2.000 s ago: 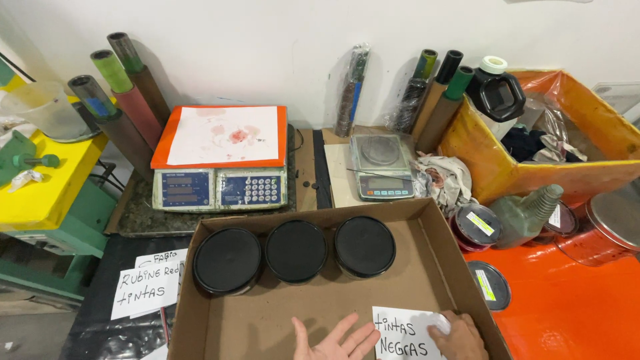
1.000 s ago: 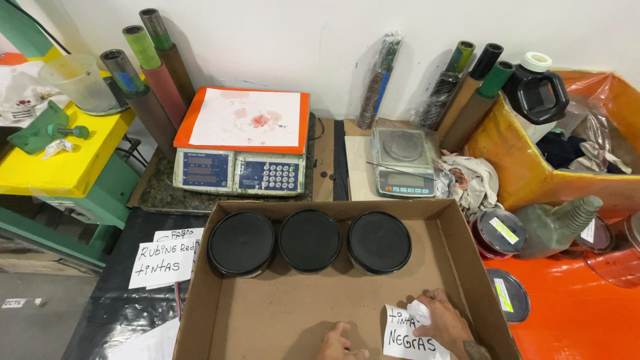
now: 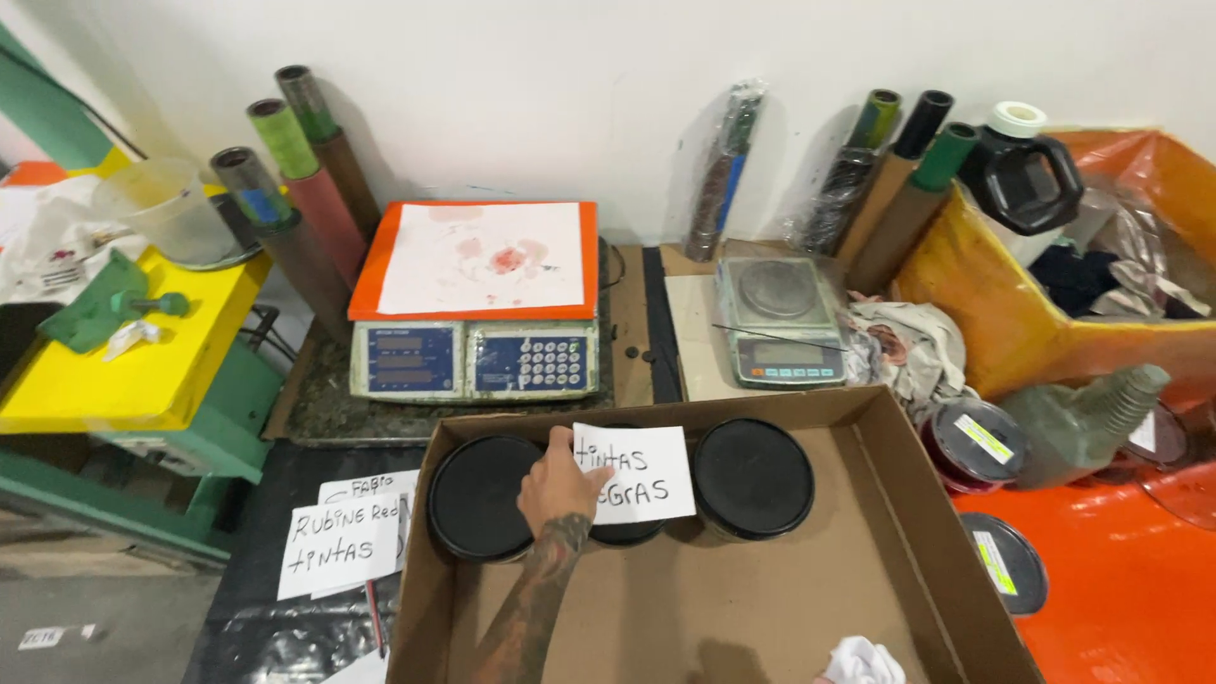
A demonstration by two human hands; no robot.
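Observation:
My left hand (image 3: 559, 489) pinches a handwritten white paper sheet (image 3: 641, 499) by its left part, over the middle of three black-lidded tubs. The sheet hides most of that middle tub (image 3: 629, 532). Beside my hand is the left tub (image 3: 483, 497); the right tub (image 3: 753, 477) stands to the right of the sheet. All three stand in a row along the back wall of a shallow cardboard box (image 3: 665, 617). At the bottom edge, a sliver of my right hand (image 3: 823, 678) shows against a crumpled white wad (image 3: 863, 663); the rest of that hand is cut off.
Behind the box stand a large scale (image 3: 475, 356) with a stained sheet on top and a small scale (image 3: 784, 323). Several handwritten papers (image 3: 337, 546) lie at left. At right are lidded containers (image 3: 974, 442), a translucent bottle (image 3: 1083, 427) and a yellow-orange bin (image 3: 978, 294).
The handwritten sheet has gone from the box floor at front right up to the middle tub, in my left hand. My right hand has moved down to the frame's edge.

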